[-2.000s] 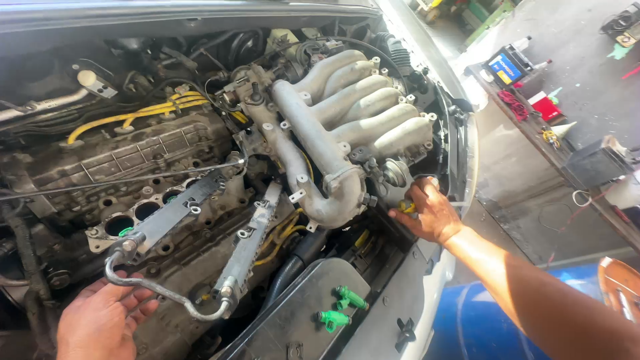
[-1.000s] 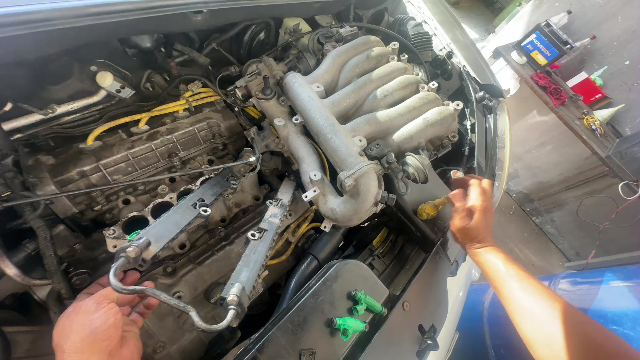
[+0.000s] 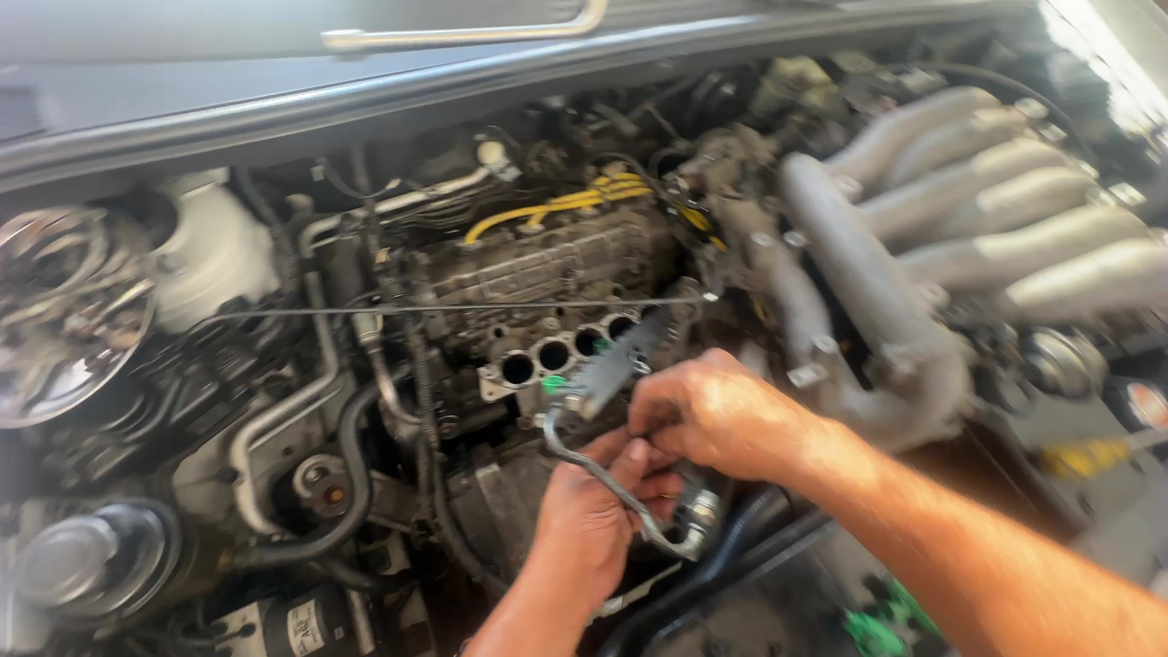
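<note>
A metal fuel rail (image 3: 613, 365) with a bent crossover pipe (image 3: 598, 474) lies over the engine, beside the open intake ports (image 3: 554, 355). A green injector (image 3: 553, 384) shows at the rail's near left end. My left hand (image 3: 598, 511) is behind the pipe, its fingertips meeting those of my right hand (image 3: 698, 420) over the second rail. Whatever is between the fingers is too small and blurred to make out. Green injectors (image 3: 876, 630) lie on the dark cover at the lower right.
The aluminium intake manifold (image 3: 876, 274) rests at the right, with a yellow-handled tool (image 3: 1086, 456) below it. A thin metal rod (image 3: 456, 308) crosses the engine. A round metal dish of small parts (image 3: 73, 310) sits at the far left, and a reservoir cap (image 3: 100, 557) is below it.
My right hand has moved from beside the yellow-handled tool to the fuel rail. My left hand has shifted from the pipe's left end to between the rails. The view has swung left.
</note>
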